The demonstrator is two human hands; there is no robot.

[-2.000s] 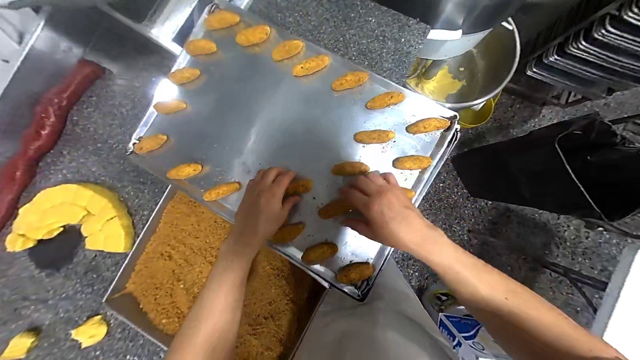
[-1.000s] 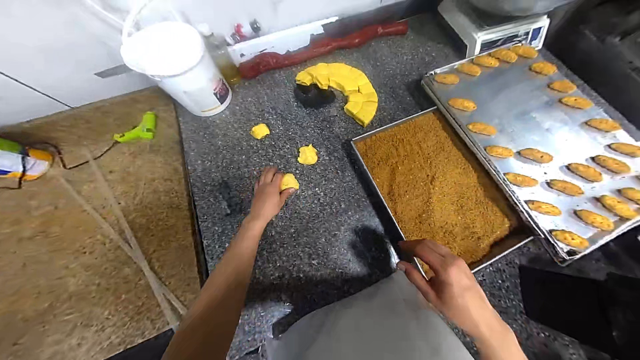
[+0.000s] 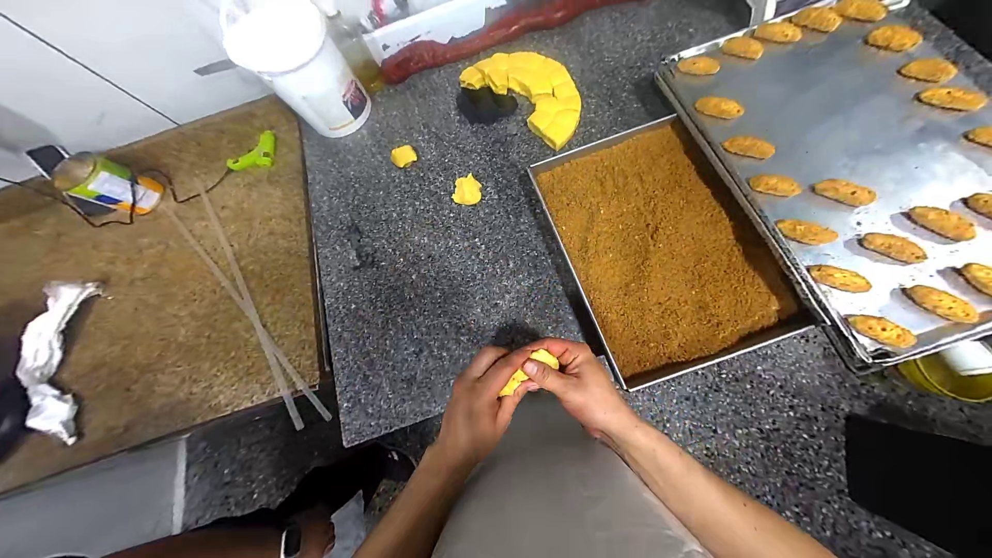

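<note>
My left hand (image 3: 484, 391) and my right hand (image 3: 572, 381) meet at the counter's front edge, both gripping one piece of yellow dough (image 3: 535, 372) between the fingers. Up the counter lie two loose dough pieces, a small lump (image 3: 403, 156) and a flatter one (image 3: 466, 190). Behind them a curved row of cut yellow dough (image 3: 554, 89) rests on the stone. Right of my hands is a metal tray of brown crumbs (image 3: 659, 248). Overlapping its right side, a large metal baking sheet (image 3: 845, 155) carries several oval crumb-coated pieces (image 3: 883, 331).
A white plastic bucket (image 3: 325, 93) stands at the back beside a long dark red roll (image 3: 473, 46). On the brown surface at left are two thin strips (image 3: 248, 302), a green tool (image 3: 254, 152), a can (image 3: 108, 182) and a crumpled white cloth (image 3: 50, 360). Another person's wrist (image 3: 298, 537) shows at bottom left.
My hands were over the baking sheet two seconds ago. Then my left hand was on a dough piece on the counter and my right at the crumb tray; now both hold dough. The view has swung left.
</note>
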